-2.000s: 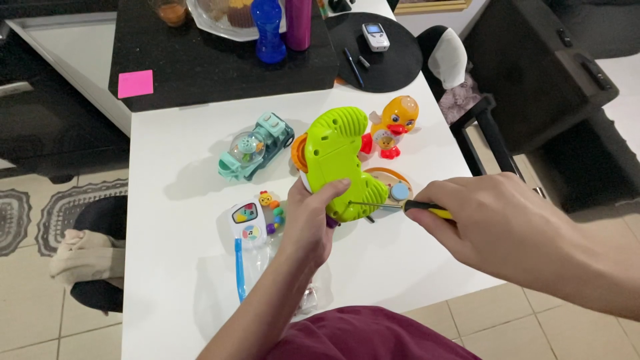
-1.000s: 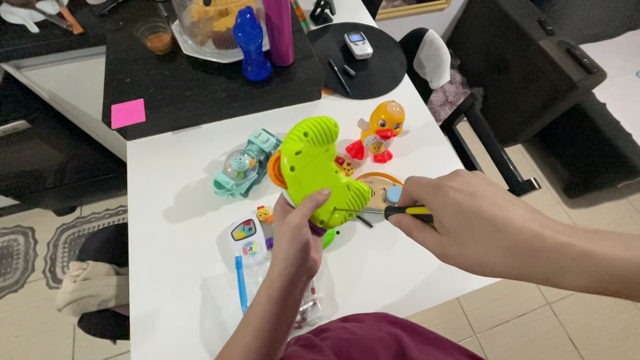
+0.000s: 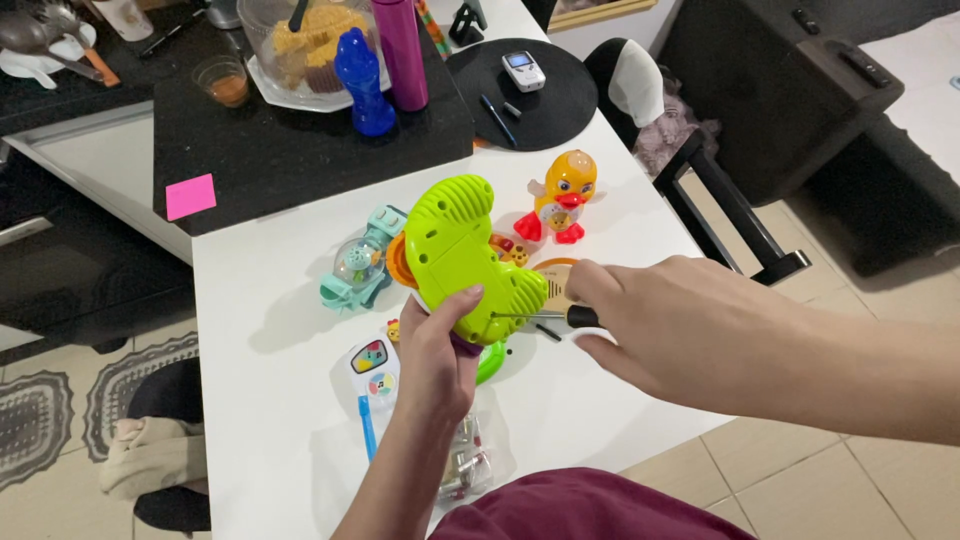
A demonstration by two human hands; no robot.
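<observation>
My left hand [image 3: 442, 352] grips a lime-green plastic toy [image 3: 457, 262] by its lower end, thumb on the face with the screw holes. My right hand [image 3: 660, 330] holds a screwdriver [image 3: 581, 316] by its black handle; the shaft reaches the toy's lower part, where the tip meets a hole. Left of the toy lies a teal toy vehicle [image 3: 360, 262] with a clear dome. A yellow duck toy [image 3: 570, 195] with red feet stands behind to the right. Partly covered by my hands are a white toy panel [image 3: 371, 367] and a green ring-shaped piece [image 3: 493, 364].
A black counter [image 3: 300, 157] at the back holds a blue bottle [image 3: 364, 82], a magenta bottle [image 3: 401, 56] and a domed cake stand [image 3: 300, 94]. A round black mat [image 3: 555, 112] bears a white device [image 3: 523, 71] and a pen [image 3: 498, 120]. A clear bag [image 3: 469, 465] lies near me.
The green toy is turned somewhat differently from two seconds ago, still in my left hand. My right hand keeps the screwdriver at its lower end. The view has shifted slightly.
</observation>
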